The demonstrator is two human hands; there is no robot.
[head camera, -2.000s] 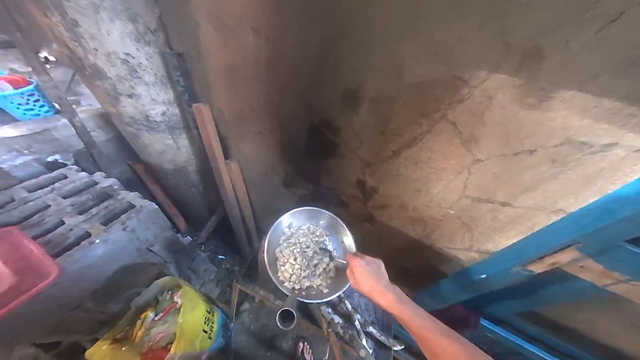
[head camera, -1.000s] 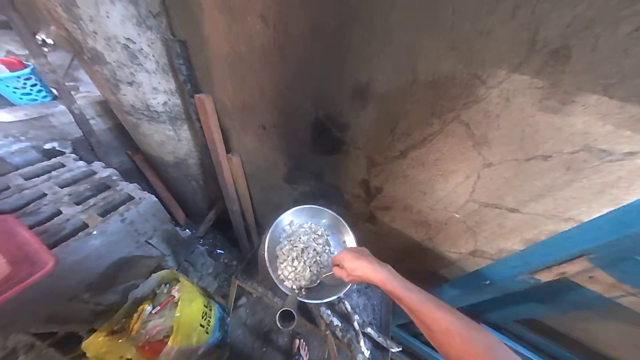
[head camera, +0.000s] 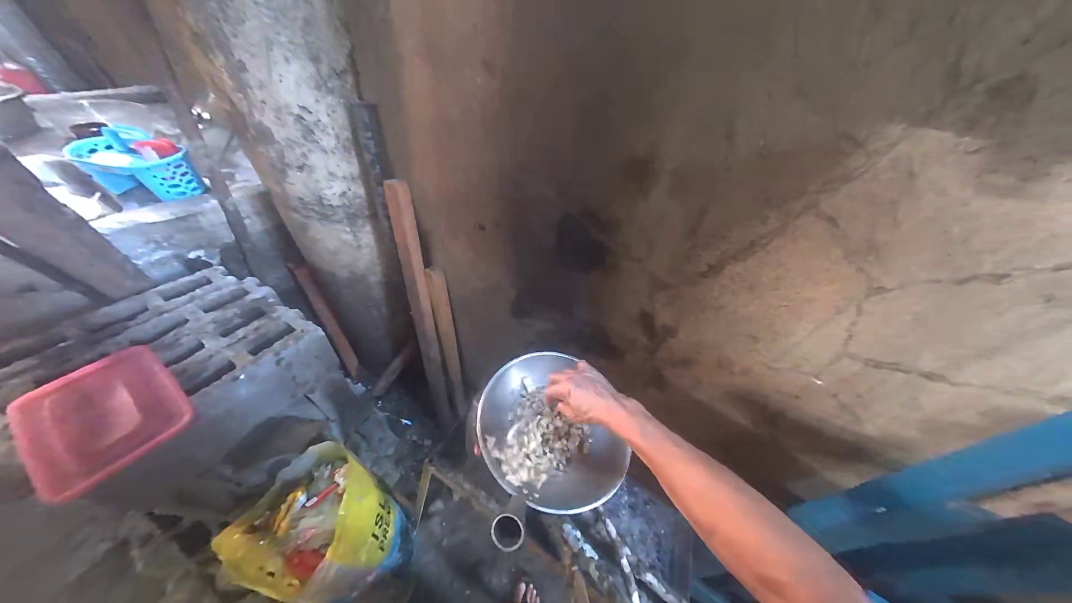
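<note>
A round metal pan [head camera: 605, 473] holds a heap of small pale and grey chopped pieces [head camera: 536, 448]. Its hollow tube handle [head camera: 507, 533] points toward me, at the bottom of the view. My right hand [head camera: 582, 394] is over the upper right part of the pan, its fingers curled down at the food. A thin metal utensil showed under these fingers earlier; now the hand hides most or all of it. My left hand is out of view.
Firewood sticks [head camera: 624, 557] lie below the pan. A yellow plastic bag of rubbish [head camera: 360, 519], a pink plastic basin [head camera: 100, 423] and hollow concrete blocks [head camera: 226, 322] are at left. Wooden boards [head camera: 416, 285] lean on the wall behind. A blue frame [head camera: 946, 477] stands at right.
My right hand has moved from the pan's right rim inward over the food. The pieces have shifted in the pan, baring more metal at the lower right.
</note>
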